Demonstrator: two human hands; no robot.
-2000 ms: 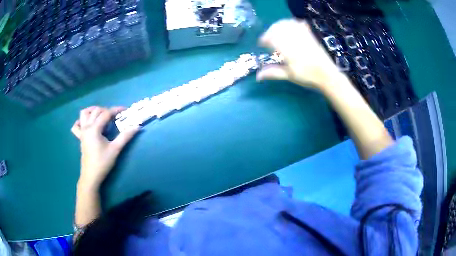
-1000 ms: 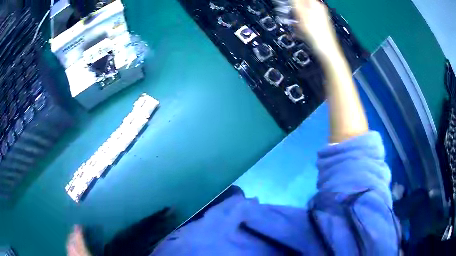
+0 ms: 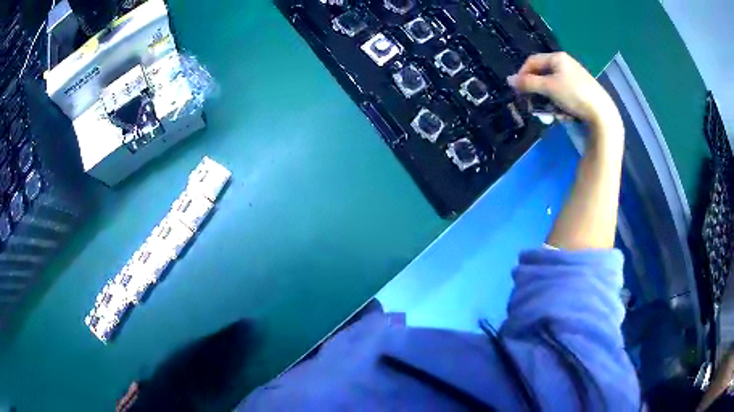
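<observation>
Silvery-white square modules [image 3: 157,249] lie edge to edge in a slanting strip on the green mat, touched by no hand. My right hand [image 3: 559,87] is over the right edge of the black component tray [image 3: 439,189], fingers curled and pinched. A small pale bit shows at its fingertips and a silvery-dark part below its palm; whether these are gripped is unclear. Several square parts with round centres [image 3: 429,125] sit in the tray pockets. My left hand [image 3: 129,396] barely shows at the lower left, mostly hidden by a dark, blurred shape.
A white screw feeder [image 3: 141,153] with crumpled clear plastic stands at the upper left. Stacked blister trays [image 3: 40,241] fill the left edge. The bench edge runs diagonally beside the blue floor [image 3: 483,249]. A skin-coloured shape, possibly another person's arm, shows at the lower right edge.
My right hand left the strip's end, reached over the tray, then came back toward its near right edge. My left hand left the strip. The view turned, and the strip now appears further left.
</observation>
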